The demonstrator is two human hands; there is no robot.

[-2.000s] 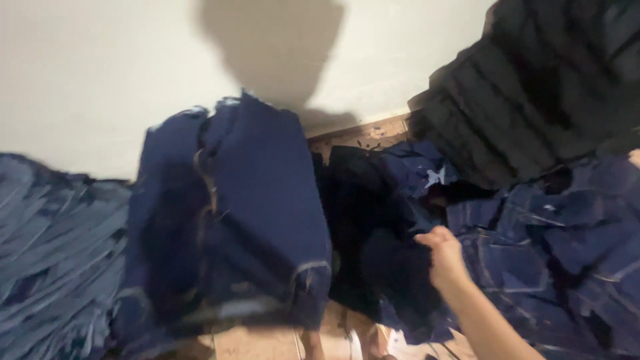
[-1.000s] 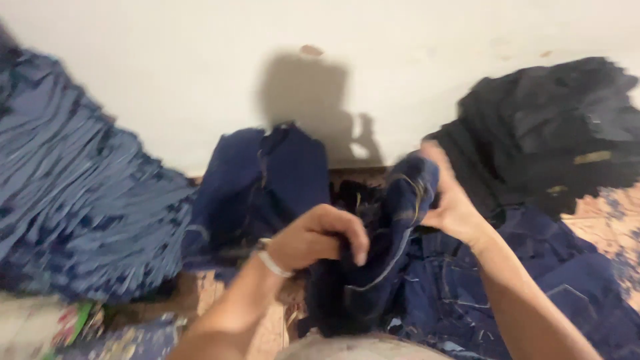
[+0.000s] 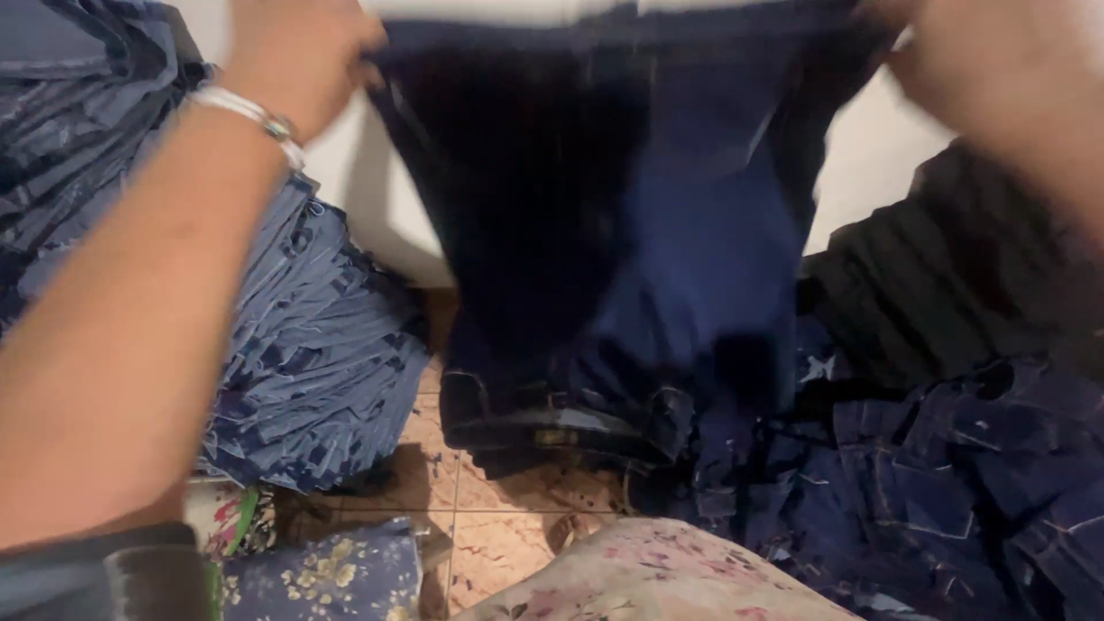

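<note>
A dark blue denim garment [image 3: 552, 198] hangs spread between my two raised hands. My left hand [image 3: 297, 65] wears a white bracelet at the wrist and grips the garment's upper left corner. My right hand [image 3: 927, 52], blurred and partly cut off by the frame, holds the upper right corner. Below the hanging cloth, the waistband of folded dark blue jeans [image 3: 561, 431] shows; where one piece ends and the other begins is hard to tell.
A tall pile of lighter blue denim [image 3: 319, 345] stands left. Dark blue jeans [image 3: 931, 483] lie heaped right, below black garments [image 3: 966, 250]. A white wall [image 3: 880, 147] is behind. Floral cloth [image 3: 328, 573] lies on the tiled floor [image 3: 492, 552]; patterned fabric [image 3: 664, 569] covers my lap.
One second ago my hands were close together on a bunched dark denim piece. Now they are raised and far apart, with the denim spread between them.
</note>
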